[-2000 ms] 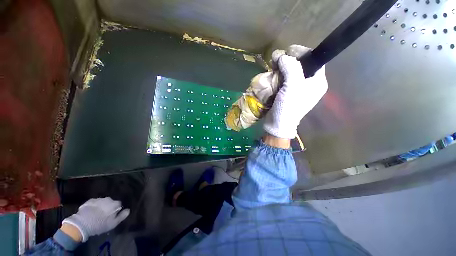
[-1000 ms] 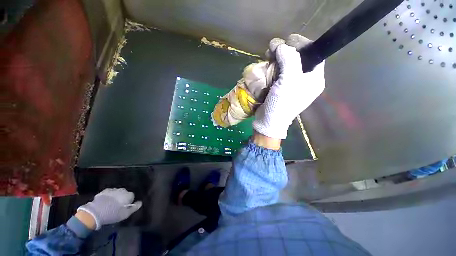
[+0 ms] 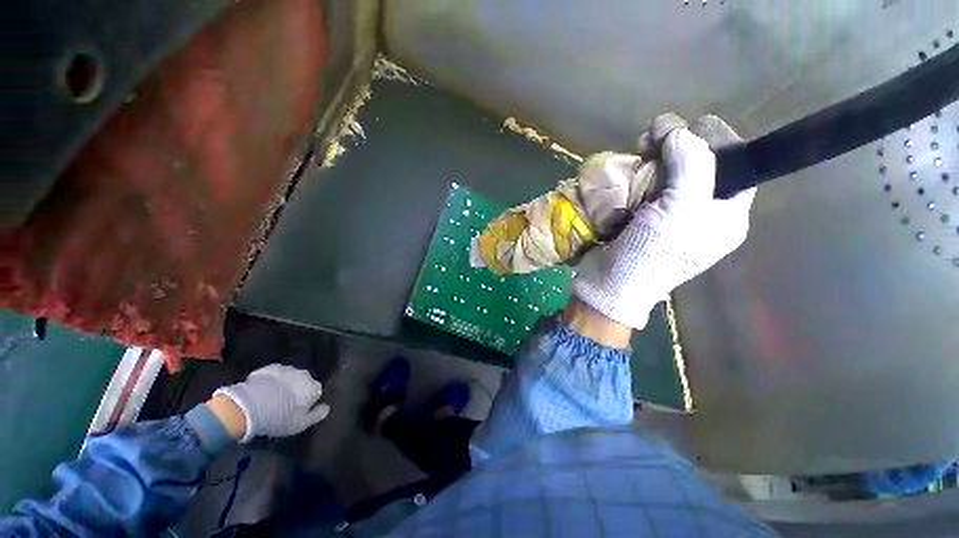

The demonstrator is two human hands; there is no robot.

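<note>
A green circuit board (image 3: 473, 299) with rows of small white marks lies flat on the dark green floor of the metal enclosure. My right hand (image 3: 673, 215), in a white knit glove, grips a thick black hose (image 3: 841, 131). The hose's end is wrapped in dirty white cloth and yellow tape (image 3: 542, 231). Its tip is over the board's upper middle and hides part of it; I cannot tell if it touches. My left hand (image 3: 276, 401), also gloved, is low at the left, outside the enclosure, fingers loosely curled and apart, holding nothing.
A ragged red curtain flap (image 3: 189, 189) hangs at the left. Grey metal walls (image 3: 505, 63) rise around the floor, with crusty yellow sealant (image 3: 352, 121) along the seams and punched holes at the right. A green conveyor belt (image 3: 47, 399) with a pale rail (image 3: 126, 387) is lower left.
The view has turned, so the board and enclosure appear tilted and further right. The wrapped nozzle has moved across the board from its right part towards its upper left. The right hand keeps its hold.
</note>
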